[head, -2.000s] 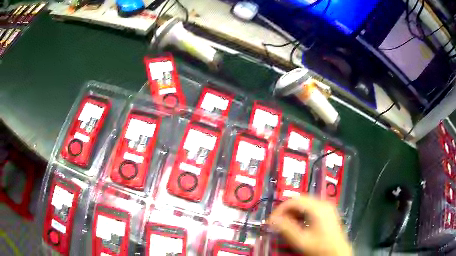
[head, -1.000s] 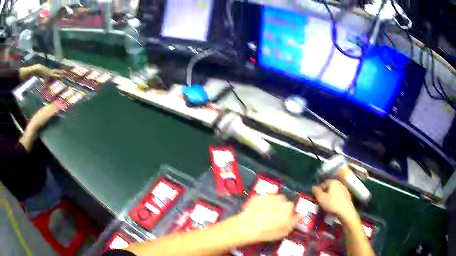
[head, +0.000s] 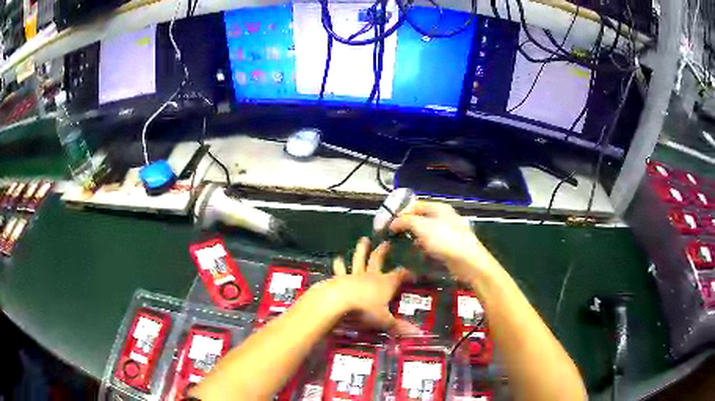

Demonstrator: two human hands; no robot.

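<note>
My right hand [head: 439, 231] is closed around a white handheld barcode scanner [head: 392, 210] behind the tray; its pale head shows and the fingers hide the handle. My left hand [head: 367, 288] is palm down over the back row of the clear blister tray [head: 176, 304], fingers spread; whether it touches a handset is unclear. Red handsets with white labels lie in the pockets. One red handset [head: 220, 274] lies tilted at the tray's back left. My forearms hide part of the tray.
A second white scanner [head: 235, 213] lies behind the tray. A black scanner [head: 619, 333] is at the right, beside stacked filled trays [head: 682, 258]. The shelf holds a blue mouse [head: 157, 176], a white mouse [head: 303, 142] and a dark mouse pad [head: 462, 174]. Monitors [head: 353, 59] stand behind.
My right hand has reached the right-hand white scanner and taken hold of it. My left hand has come in over the tray, its fingers now spread. The view has turned right and up.
</note>
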